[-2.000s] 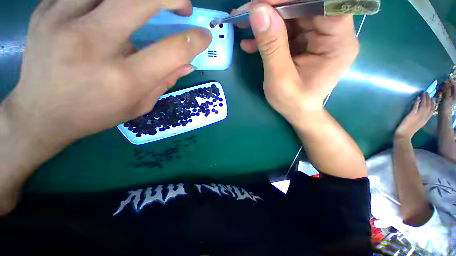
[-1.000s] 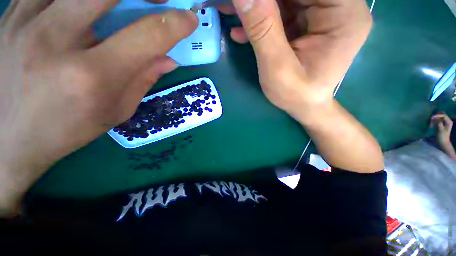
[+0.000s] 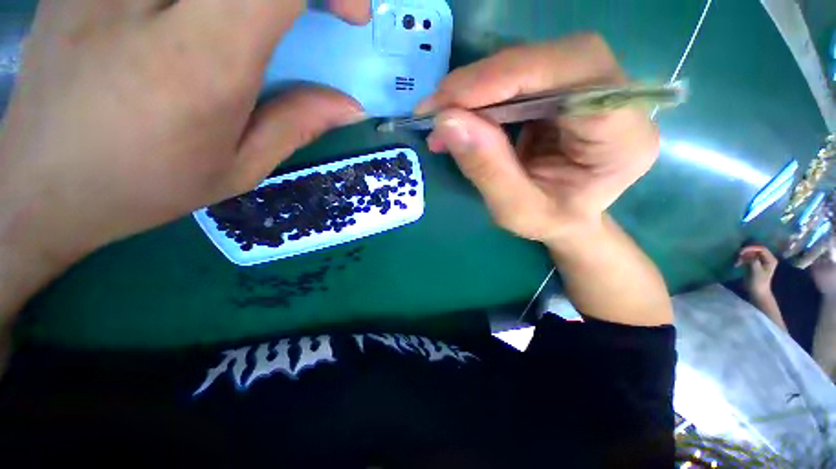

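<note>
My left hand holds a light-blue plastic housing at the top, its thumb along the near edge. The housing's right end shows small dark round spots, a dark slot and a short slotted grille. My right hand holds silver tweezers like a pen. Their tip is beside the housing's near edge, above the parts tray. The pale-blue tray is filled with tiny dark round inserts. My left hand is near its left end. I cannot tell whether the tips hold an insert.
Loose dark specks lie on the green surface just below the tray. A thin white line crosses the bench on the right. At the far right are blue shells, golden parts and another person's hand.
The tweezers have moved down off the housing's holes to a place between housing and tray. My left fingers have drawn back, so the housing's right end shows more fully.
</note>
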